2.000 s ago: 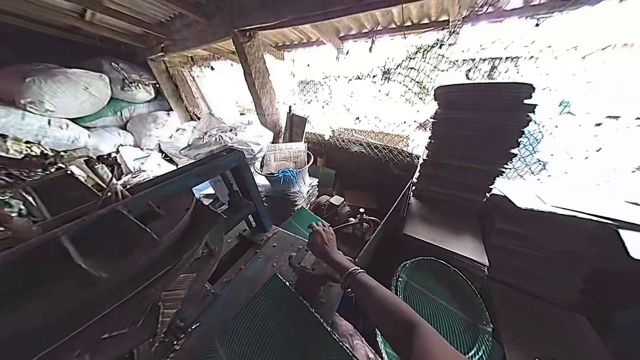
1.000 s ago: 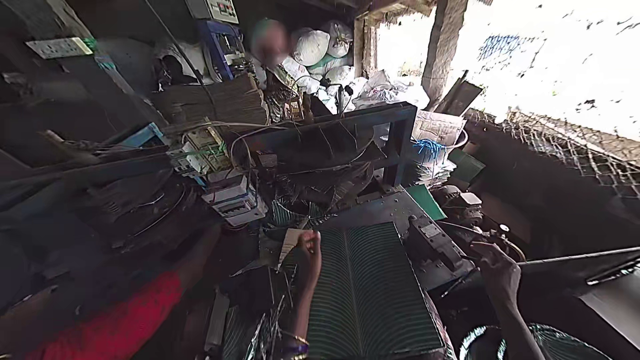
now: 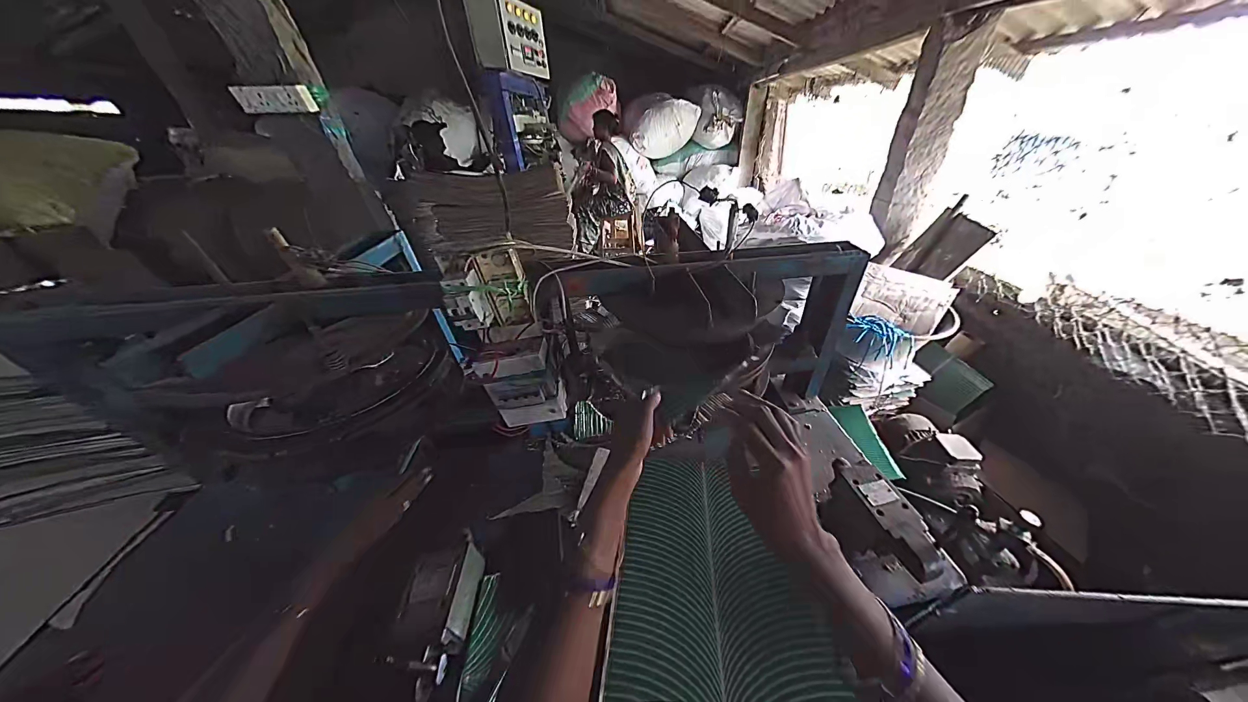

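Observation:
A stack of green leaf-patterned sheets (image 3: 717, 585) lies before me, under my forearms. My left hand (image 3: 639, 429) is raised at the stack's far left corner, beside the dark curved part of a metal-framed machine (image 3: 682, 361); its fingers look close together, and what they touch is unclear. My right hand (image 3: 770, 468) reaches over the far right part of the stack, fingers bent toward the same dark part. Whether either hand grips anything cannot be made out. Both wrists wear bangles.
A blue metal frame (image 3: 838, 322) crosses ahead. Right of the sheets are a metal block (image 3: 887, 517) and a motor-like unit (image 3: 936, 453). Wiring and switch boxes (image 3: 517, 375) stand left of centre. Another person's arm (image 3: 361, 546) reaches in at left; a seated person (image 3: 604, 180) is farther back.
My right hand has moved left from beside the metal block to over the sheets. My left hand has moved to the machine's dark part. The view swung left two seconds ago.

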